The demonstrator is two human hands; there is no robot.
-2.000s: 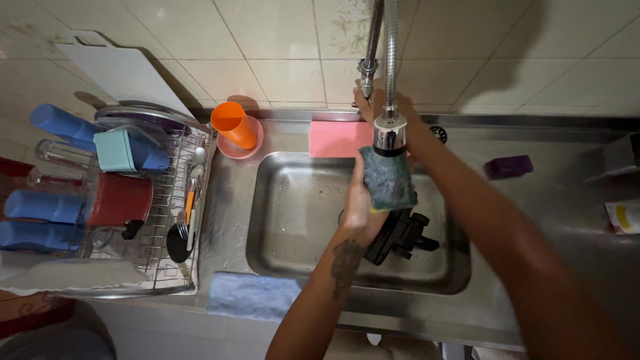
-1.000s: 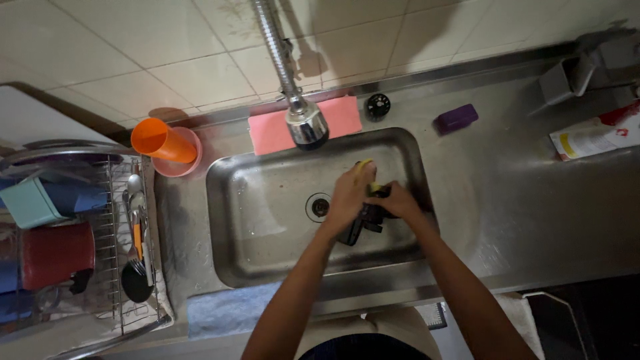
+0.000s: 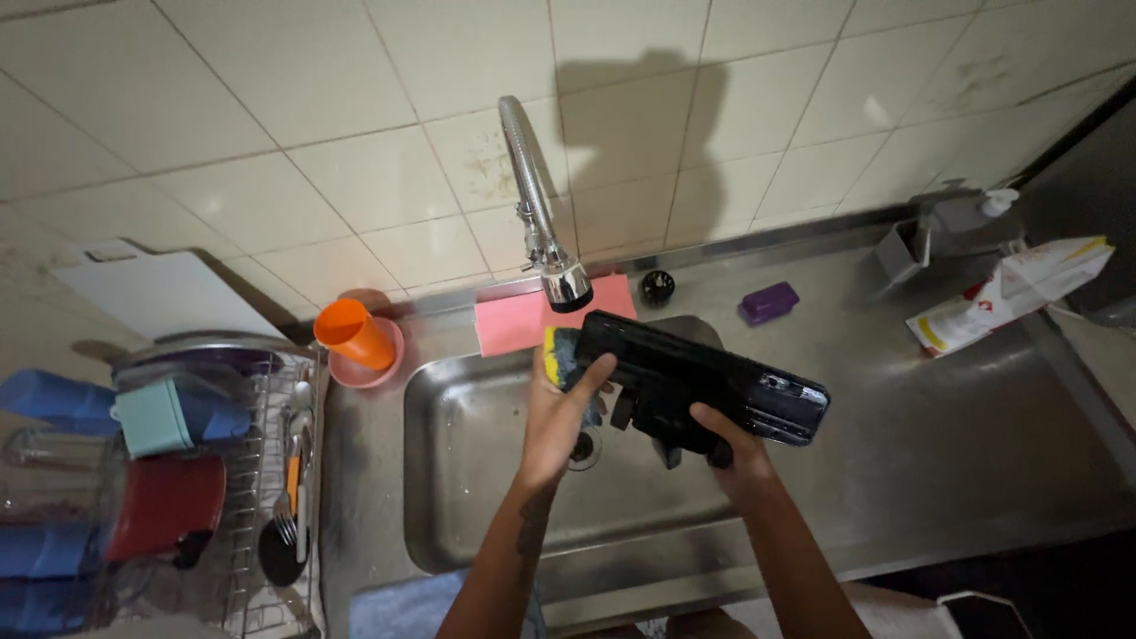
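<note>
My left hand (image 3: 559, 413) holds a yellow and dark green sponge (image 3: 564, 357) against the left end of a black plastic object (image 3: 701, 377), its thumb over the object's near edge. My right hand (image 3: 744, 453) grips the same black object from below, its thumb on the near side. The black object looks wet and is held tilted above the steel sink basin (image 3: 479, 532); its exact kind I cannot tell. The chrome faucet head (image 3: 566, 286) hangs just behind the sponge, with no water seen running from it.
Left: a dish rack (image 3: 244, 497) with cups and cutlery, an orange cup (image 3: 353, 333) on a pink dish (image 3: 390, 366). Behind: a pink cloth (image 3: 510, 321), a black strainer (image 3: 658, 287). Right: a purple item (image 3: 769, 303), a white packet (image 3: 998, 297). Front: a blue cloth (image 3: 404, 608).
The black object, low in the basin one second ago, has been lifted above it in both hands. Two seconds ago my right hand was at the faucet.
</note>
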